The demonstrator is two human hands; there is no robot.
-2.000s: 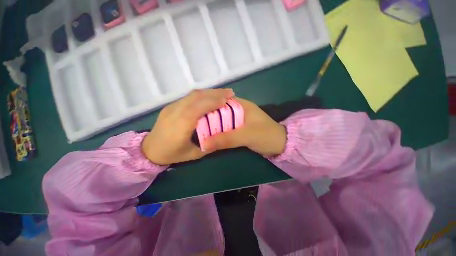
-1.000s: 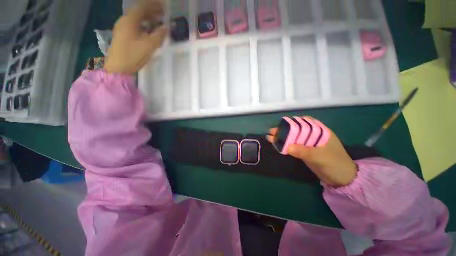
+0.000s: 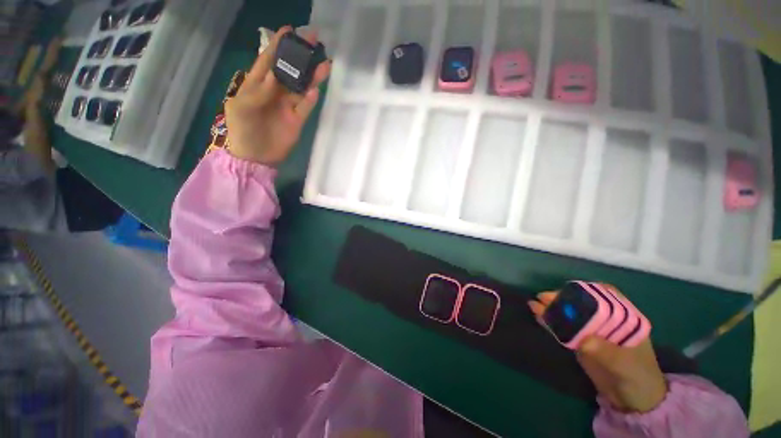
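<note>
My left hand [image 3: 270, 111] holds a dark smartwatch unit [image 3: 297, 63], its back with a small white label facing up, left of the foam tray. My right hand [image 3: 623, 364] grips a stack of several pink smartwatch units [image 3: 599, 314] over the right part of the black mat strip; the front black face shows a small blue mark. Two pink-rimmed watches [image 3: 440, 298] lie side by side, faces up and dark, on the black mat strip [image 3: 370, 262]. The foam tray [image 3: 531, 235] holds a dark unit [image 3: 406, 64] and several pink units [image 3: 511, 73] in its far row.
A second tray stack [image 3: 152, 128] with dark-faced units stands far left. A patterned strip [image 3: 220, 128] lies beside my left wrist. A thin pen or brush [image 3: 732, 323] and yellow paper [image 3: 767, 368] are at the right edge. Another person's arm [image 3: 36, 111] shows at far left.
My hands have parted. My left hand has moved to the tray's far-left end and now holds a dark unit. My right hand keeps the pink stack. The view has shifted left.
</note>
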